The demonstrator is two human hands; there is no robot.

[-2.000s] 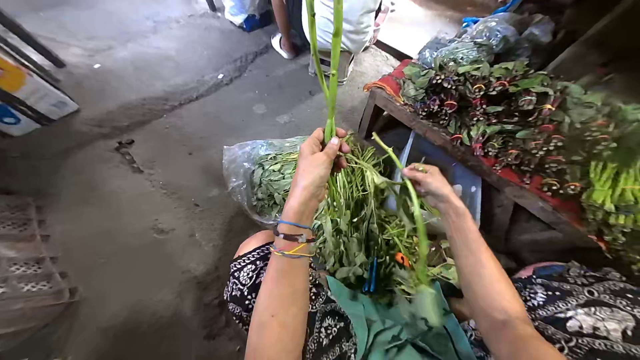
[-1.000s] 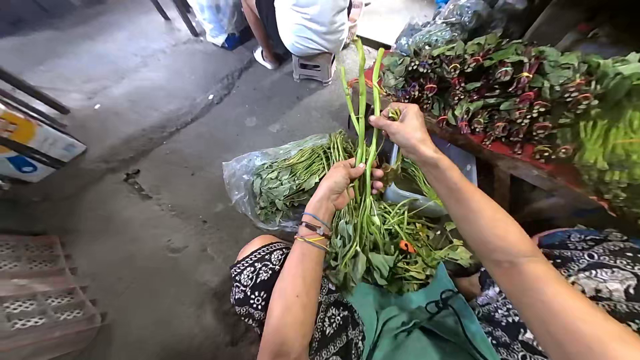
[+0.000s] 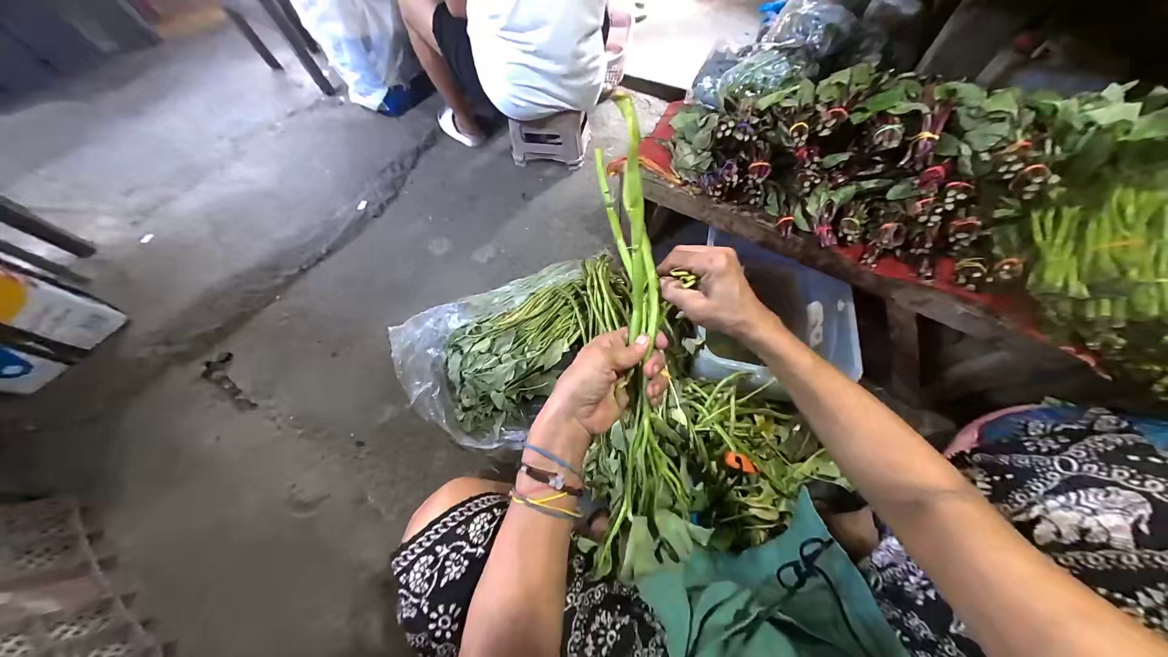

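Observation:
My left hand [image 3: 607, 379] is closed around several long green leafy stems [image 3: 637, 228], their thick cut ends up and their leaves hanging down over my lap. Close to the right of these stems, my right hand [image 3: 712, 287] pinches small green stem pieces [image 3: 683, 276] between its fingers. Loose leafy greens [image 3: 730, 438] lie beneath my hands, with a small orange object [image 3: 740, 463] among them. Behind my left hand, more greens [image 3: 511, 356] rest on a clear plastic bag [image 3: 420, 365].
A wooden stand [image 3: 785, 228] at right bears tied bundles of greens [image 3: 876, 173]. Beneath its edge is a translucent plastic tub [image 3: 835, 328]. A person [image 3: 538, 55] sits on a low plastic stool [image 3: 550, 140] ahead. Boxes [image 3: 64, 310] stand at far left.
Two seconds ago my right hand held a separate long stem at the right; now it is beside the bunch, pinching short pieces. My left hand has kept hold of stems. The view has shifted somewhat.

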